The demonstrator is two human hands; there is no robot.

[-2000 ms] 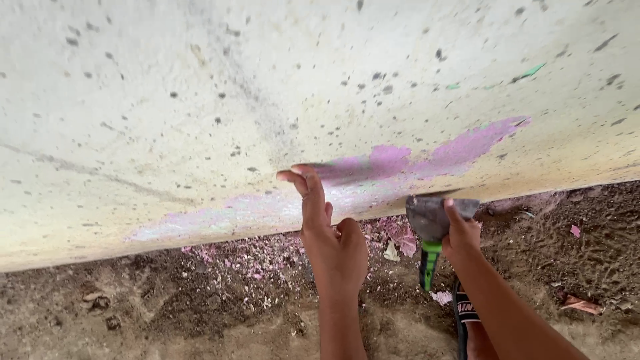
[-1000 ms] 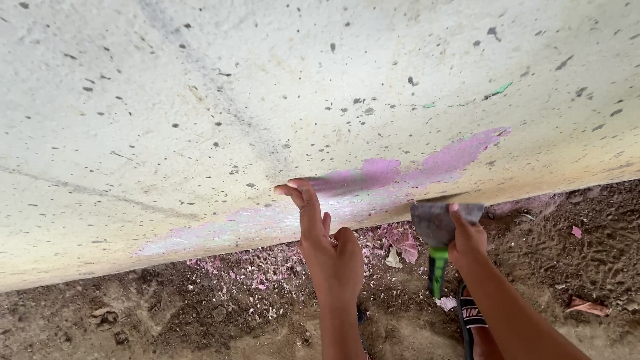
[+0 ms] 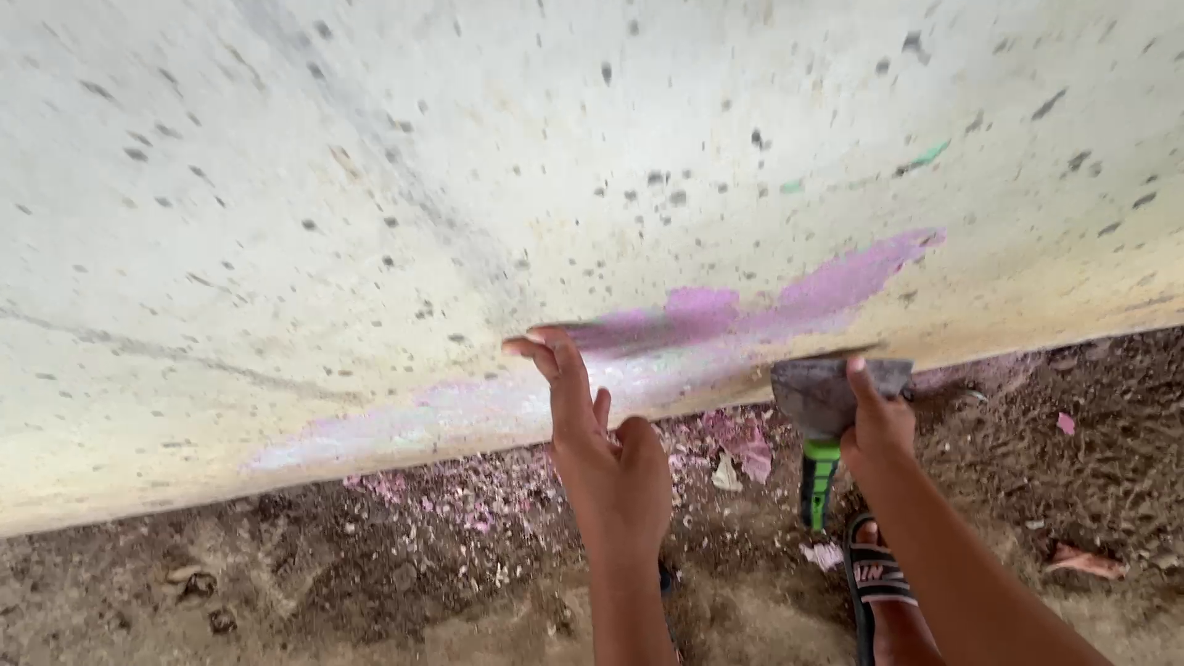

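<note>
My left hand [image 3: 606, 444] reaches up to the pale, speckled wall [image 3: 518, 139], fingertips at or close to its surface beside a patch of pink-purple paint [image 3: 842, 282]. Nothing shows in that hand; its fingers are partly extended. On the right, my right hand [image 3: 879, 421] grips a wide scraper [image 3: 819, 393] by its grey metal blade, thumb on the near face. The scraper's green and black handle points down, and its blade edge lies near the foot of the wall; contact cannot be told.
Brown soil [image 3: 305, 573] runs along the wall's base, with pink and white paint flakes [image 3: 481, 499] strewn over it. A foot in a dark slide sandal [image 3: 874, 583] stands below the scraper. A dry brown leaf or scrap [image 3: 1087, 561] lies at the right.
</note>
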